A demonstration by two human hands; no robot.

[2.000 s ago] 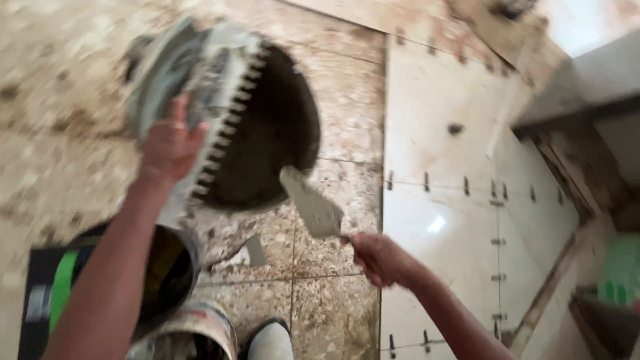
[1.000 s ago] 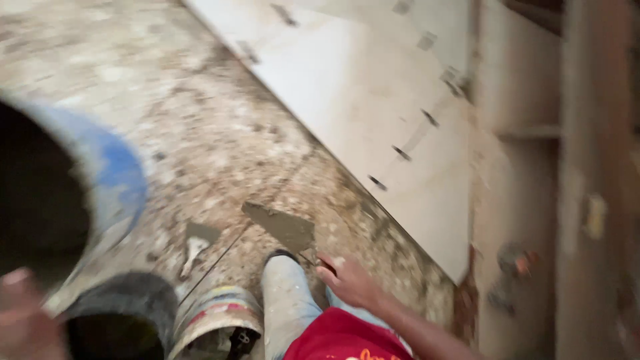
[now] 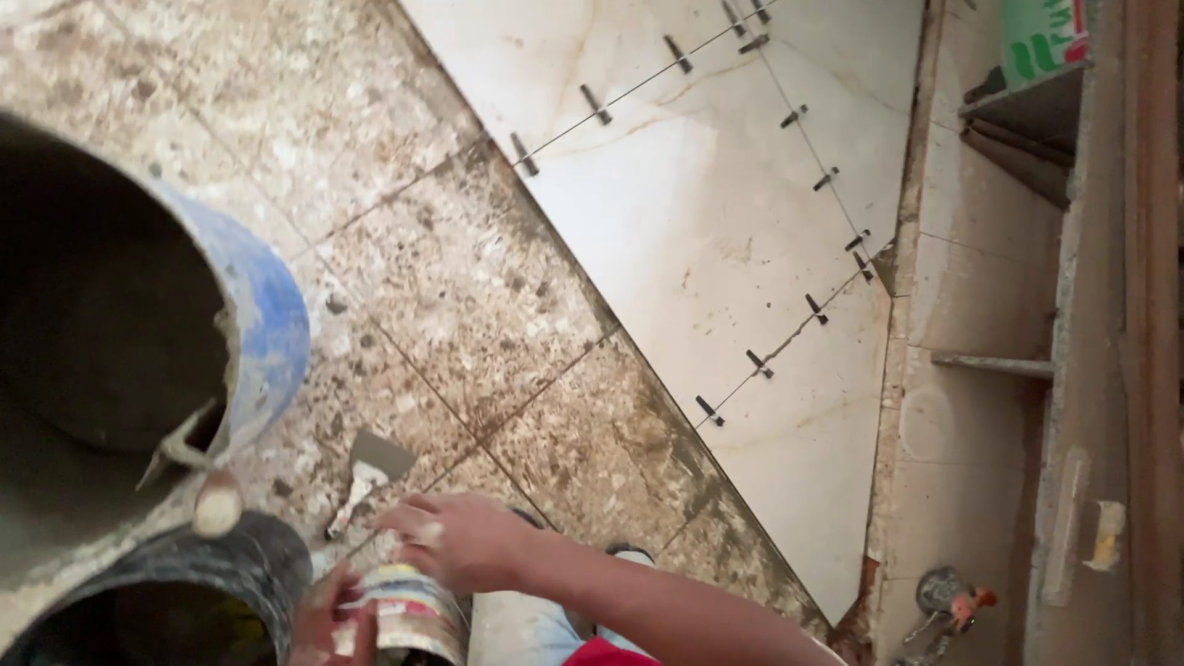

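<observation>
My left hand [image 3: 335,618] is at the bottom, against the left side of a small dirty bucket [image 3: 416,620] with coloured bands. My right hand [image 3: 462,541] reaches over the top of that bucket, its fingers partly hidden; I cannot tell whether either hand grips it. A putty knife [image 3: 370,472] lies on the old floor just beyond my hands. To the left, a trowel with a wooden handle [image 3: 217,504] rests at the rim of a large blue bucket [image 3: 268,324]. Below it is a black bucket [image 3: 287,555].
Large glossy tiles [image 3: 647,222] with black levelling clips [image 3: 709,410] in their joints cover the floor to the right. Old speckled floor tiles [image 3: 444,277] lie before me. Along the right edge are a thin shelf [image 3: 994,365], a tap [image 3: 943,592] and a green and white bag [image 3: 1041,42].
My right hand held the trowel in the earlier frames; that hand is now at the small bucket, and a trowel rests at the blue bucket's rim. My left hand has left the notched trowel.
</observation>
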